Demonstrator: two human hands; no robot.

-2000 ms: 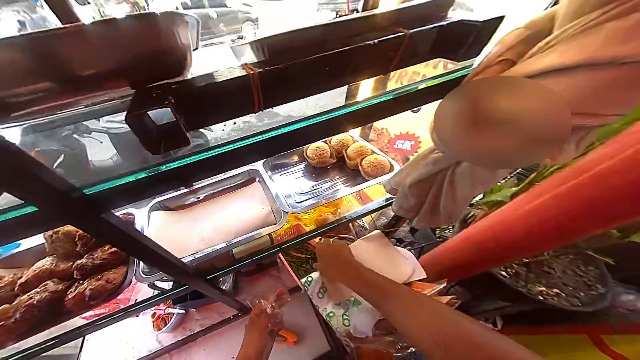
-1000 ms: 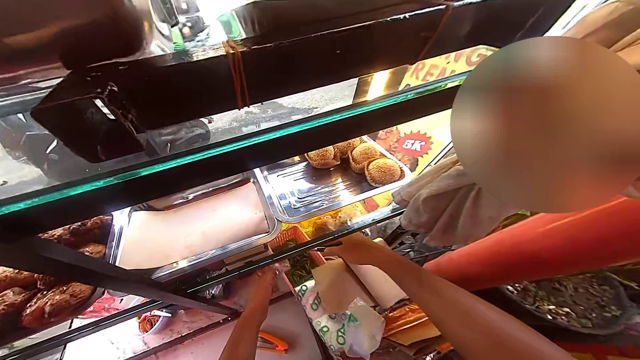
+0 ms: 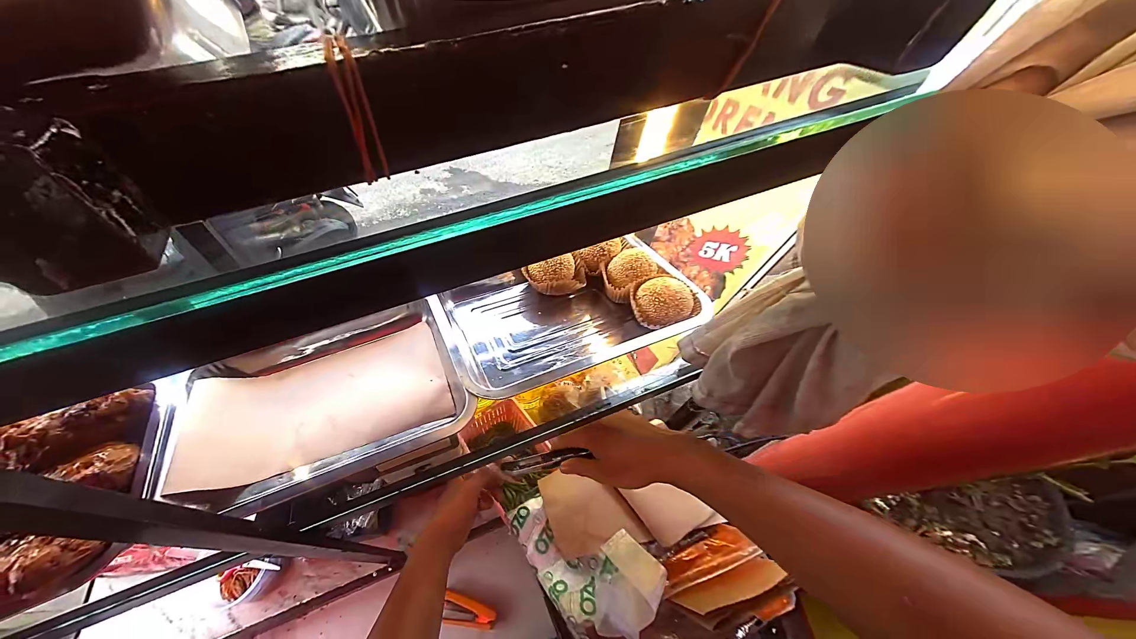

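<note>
My right hand (image 3: 617, 448) reaches in from the right, its fingers around the dark handle of a metal tool (image 3: 541, 461), perhaps scissors or tongs. Close by on the left, my left hand (image 3: 466, 497) is beside a red plastic basket (image 3: 497, 424); its fingers are partly hidden by the glass frame, so its hold cannot be told. Below my hands lie printed green-and-white wrapping (image 3: 559, 581) and brown paper sheets (image 3: 581, 515). Some green leafy matter shows at the tool's tip. An orange-handled tool (image 3: 469, 611) rests on the pale counter to the right of my left forearm.
A dark-framed glass shelf (image 3: 373, 257) crosses above my hands. Behind it are a metal tray of sesame-coated balls (image 3: 664, 302), a paper-lined tray (image 3: 311, 408) and browned meat pieces (image 3: 98, 466). A person in a red sleeve (image 3: 958, 426) stands at the right, near a basin (image 3: 976, 524).
Both hands have moved to the basket area; two seconds ago my left hand was over the counter and my right over the wrapping. The dark-handled tool now shows in my right hand. The view has shifted closer.
</note>
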